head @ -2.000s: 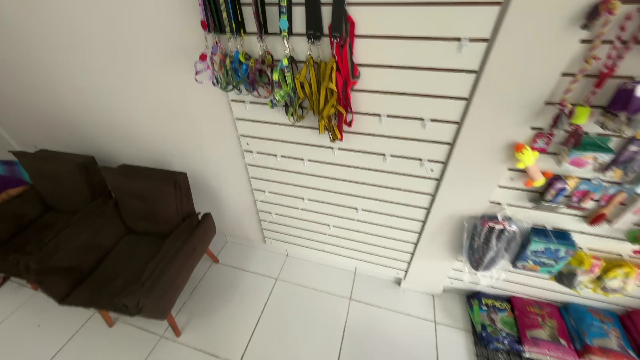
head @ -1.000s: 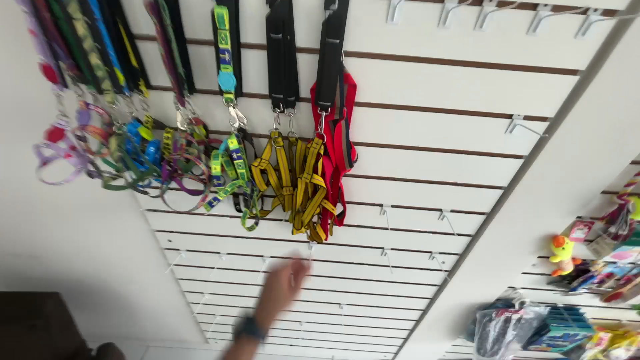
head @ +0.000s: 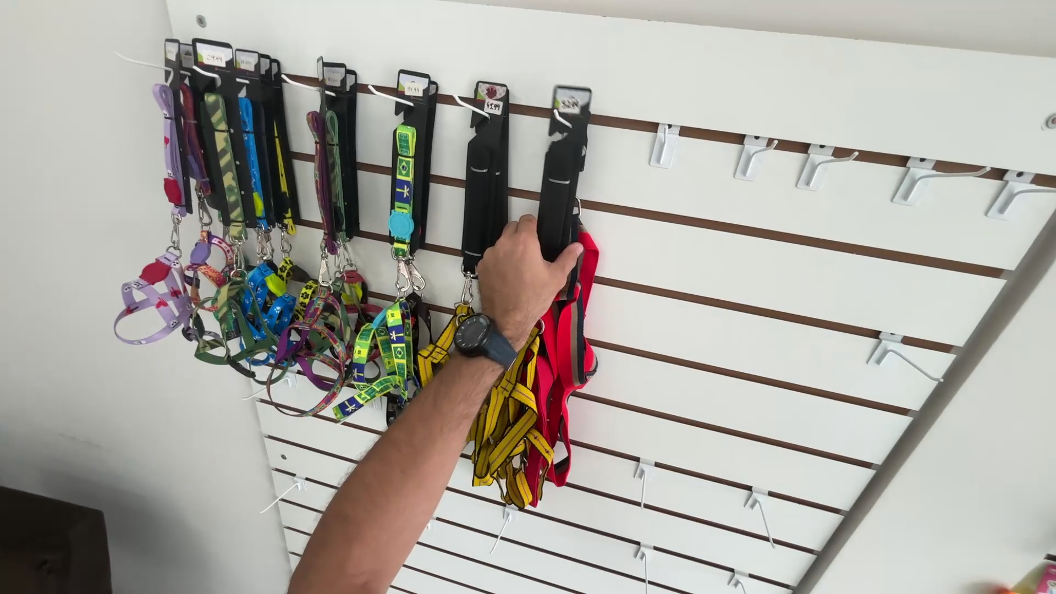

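Observation:
My left hand (head: pixel 528 268), with a dark watch (head: pixel 483 336) on its wrist, grips the lower part of a black hanging leash pack (head: pixel 561 181). Its thumb lies across the front. That pack hangs on the rightmost loaded hook, and red harness straps (head: pixel 573 355) hang below it. Just left hangs another black pack (head: pixel 485 190), with yellow and black harnesses (head: pixel 511 429) below, partly behind my wrist. Further left are a green, yellow and blue leash set (head: pixel 403 190), patterned leashes (head: pixel 330 173) and a lilac harness (head: pixel 153 301). My right hand is out of view.
A white slatwall panel (head: pixel 742 313) with brown grooves fills the view. Bare white hooks (head: pixel 755 157) line the upper right, and several more (head: pixel 899 355) sit lower down. A grey edge trim (head: pixel 932 404) runs down the right. Dark furniture (head: pixel 49 536) shows at lower left.
My left hand has come into view and moved up from below the yellow harnesses to the rightmost black pack, which it now grips. The view has moved much closer to the leashes.

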